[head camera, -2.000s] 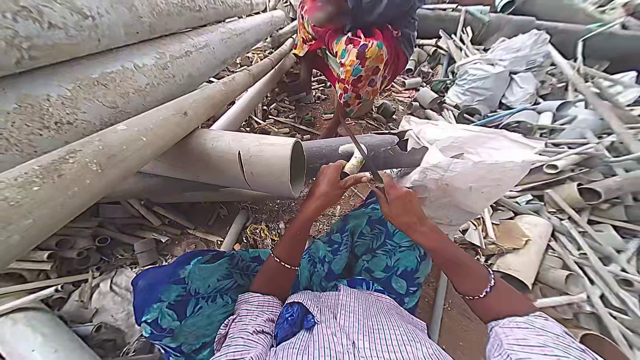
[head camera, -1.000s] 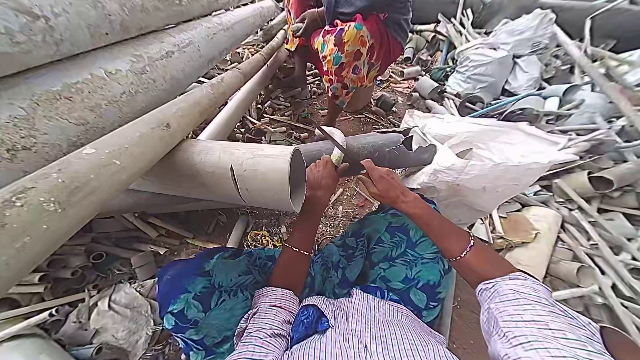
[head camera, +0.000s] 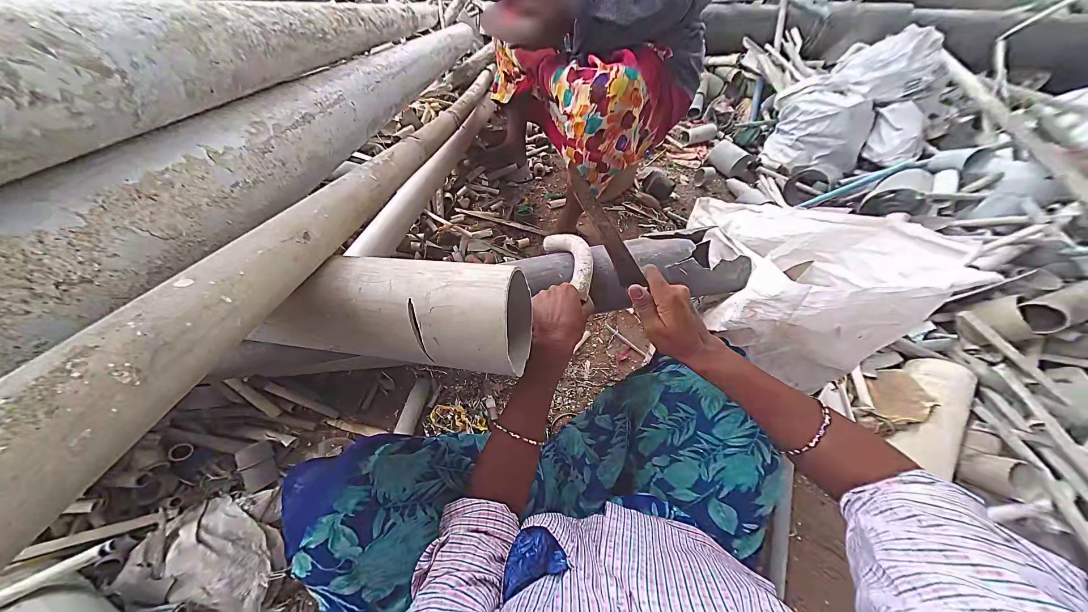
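In my left hand (head camera: 558, 316) is a curved, off-white plastic pipe piece (head camera: 580, 259), its hooked end rising above the fist. My right hand (head camera: 671, 319) grips the lower end of a long dark blade (head camera: 608, 231), which slants up and to the left; its handle is hidden in the hand. The blade stands just right of the curved piece, and I cannot tell whether they touch. Just left of my left hand is the open end of a wide, pale pipe (head camera: 425, 314) with a slit in its side. Behind both hands lies a grey pipe (head camera: 654, 262) with a broken end.
Long, thick pipes (head camera: 212, 187) run along the left. Another person (head camera: 595, 102) in a colourful patterned garment is in front of me. A white sheet or sack (head camera: 816, 280) lies at the right, near white bags (head camera: 841, 110) and heaps of pipe scrap (head camera: 1020, 408). More scrap covers the ground at lower left.
The blade lay across the pale pipe piece in my left hand; now it stands to the right of it, pointing more upward. The curved end of that piece shows more plainly.
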